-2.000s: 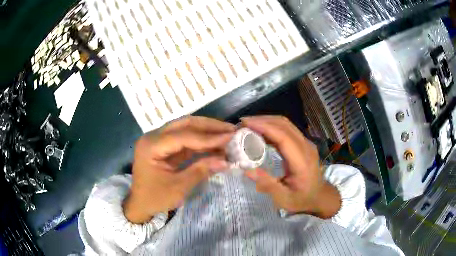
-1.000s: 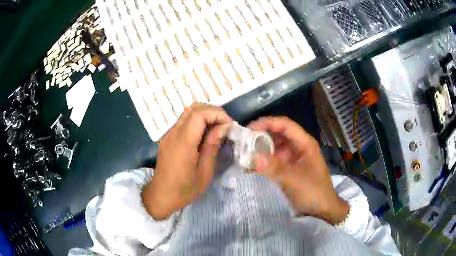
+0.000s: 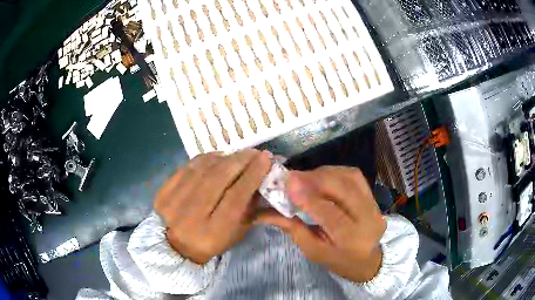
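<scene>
A small white roll (image 3: 277, 190), with the look of tape or a finger cot, is between my two hands in front of my chest. My left hand (image 3: 214, 196) holds it from the left, its fingers bent over the roll's edge. My right hand (image 3: 337, 211) grips it from the right, with the thumb on its front and fingers beneath. The roll's open end does not show; my fingers cover much of it.
A white sheet (image 3: 264, 64) with rows of brown-gold slivers lies ahead. Beige pieces (image 3: 97, 44), white cards (image 3: 103, 105) and metallic components (image 3: 29, 146) lie left. Clear blister trays (image 3: 434, 44) are at the upper right. A white press machine (image 3: 478, 158) stands right, beside stacked sheets (image 3: 407, 146).
The roll has turned so that its round opening no longer shows. Both hands have closed more tightly around it. The view has shifted slightly, so the bench things appear farther right.
</scene>
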